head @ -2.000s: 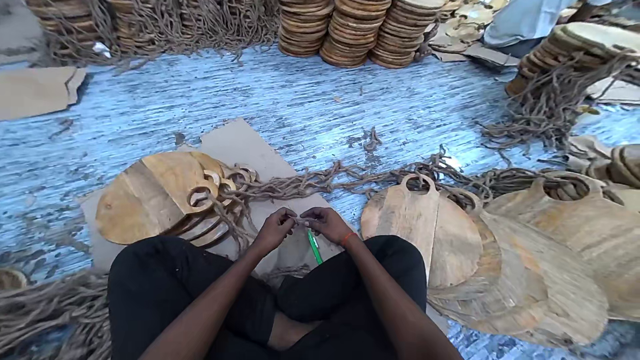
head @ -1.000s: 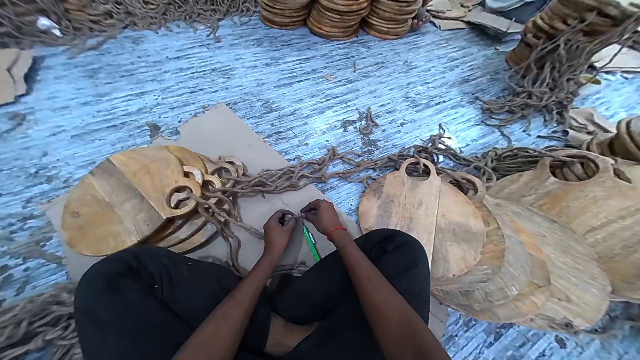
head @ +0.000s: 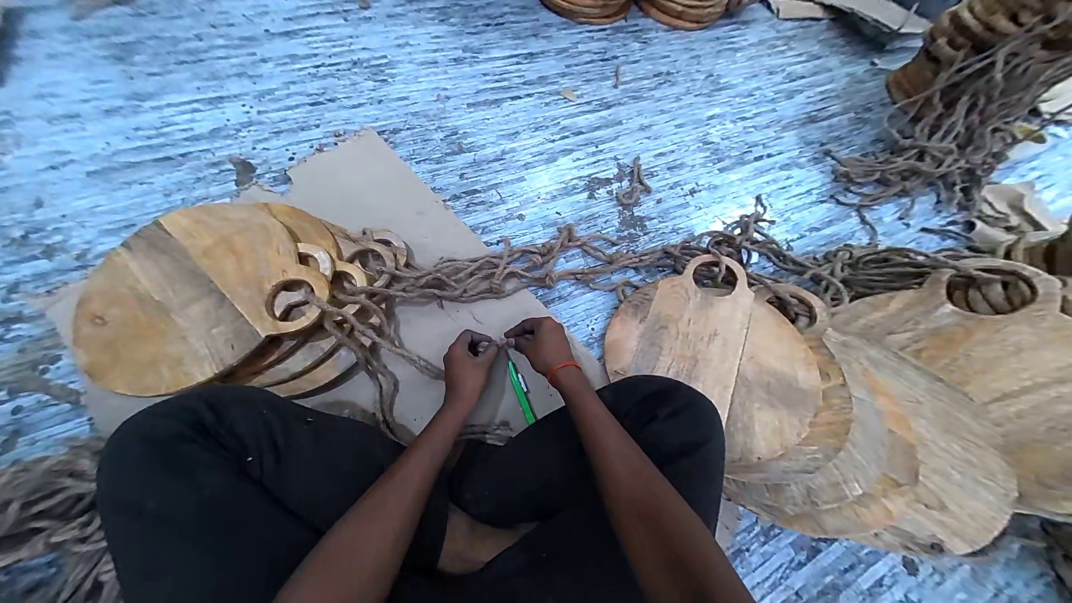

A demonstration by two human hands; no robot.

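Note:
My left hand (head: 469, 360) and my right hand (head: 540, 342) meet fingertip to fingertip above a cardboard sheet (head: 377, 180), both pinching something small, probably a rope end. A jute rope (head: 394, 347) runs from the ring handle of a round wooden board (head: 193, 293) toward my left hand. Just below my fingers lies a green utility knife (head: 521, 392), its tip near them. More boards lie under the left one, with twisted ropes (head: 502, 272) stretching from their handles to the right. On the right, a round wooden board with a handle (head: 712, 360) tops overlapping boards.
Larger handled boards (head: 963, 352) overlap at the far right. Rope bundles lie at lower left (head: 50, 511) and upper right (head: 980, 126), the latter beside a leaning stack of wooden pieces (head: 955, 50). Stacked round wooden pieces (head: 682, 10) stand at the top edge, and a rope scrap (head: 636, 180) lies on the floor.
The view has tilted down, so less of the far stacks shows. My hands stay together in nearly the same pose, with the knife still below them.

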